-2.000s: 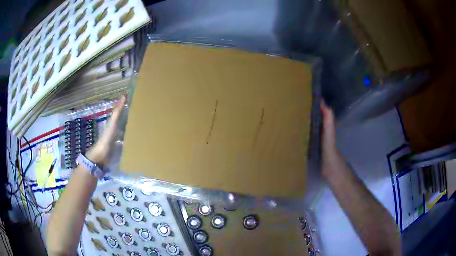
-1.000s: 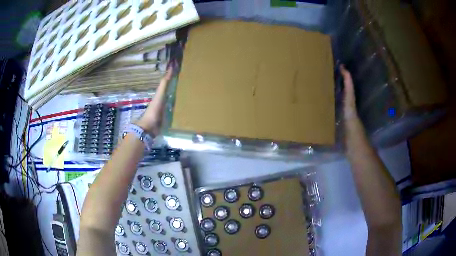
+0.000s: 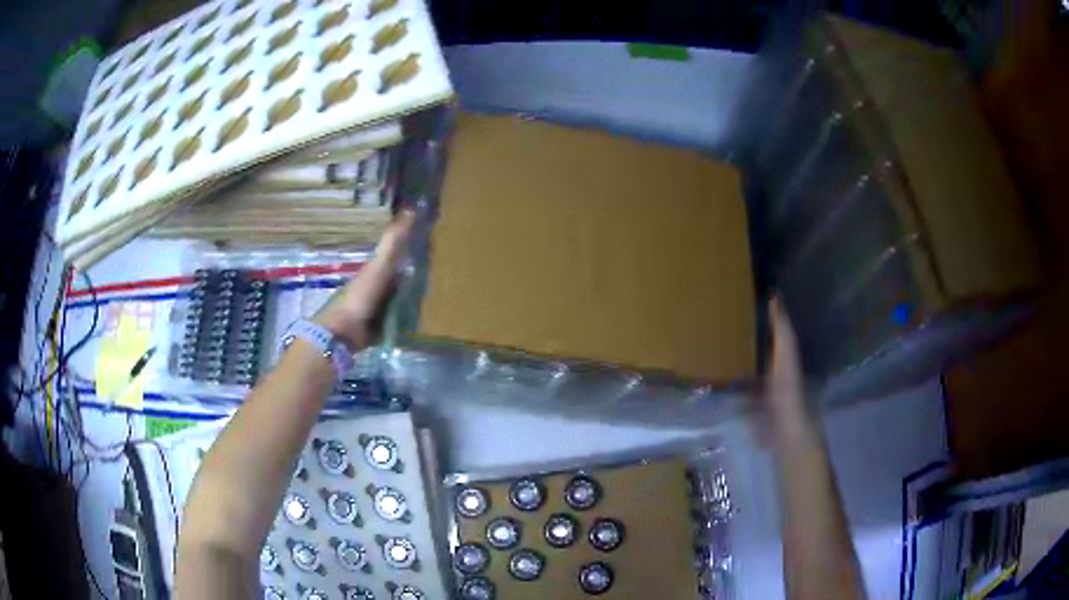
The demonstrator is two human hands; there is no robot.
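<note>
A clear plastic tray [image 3: 551, 381] with a brown cardboard sheet [image 3: 586, 246] on it is in front of me, beyond the working trays. My left hand [image 3: 373, 287] grips its left side, thumb up, with a band on the wrist. My right hand [image 3: 783, 363] is at its right side, blurred; its fingers are partly hidden, so its contact is hard to judge. Nearer me, a white foam tray [image 3: 420, 469] holds round components [image 3: 388, 503]. Beside it, a plastic tray with a brown sheet [image 3: 656, 504] holds loose round components [image 3: 560, 531].
Stacked foam trays [image 3: 235, 100] stand at far left. Stacked blister trays [image 3: 821, 199] with cardboard on top stand at far right. A dark parts rack [image 3: 223, 326], a yellow note [image 3: 122, 358], cables and a grey meter [image 3: 127, 551] are at left.
The held tray first moved right and away from me, then dropped lower in view. The pen lines on its sheet no longer show clearly. More of the near trays is visible than two seconds ago.
</note>
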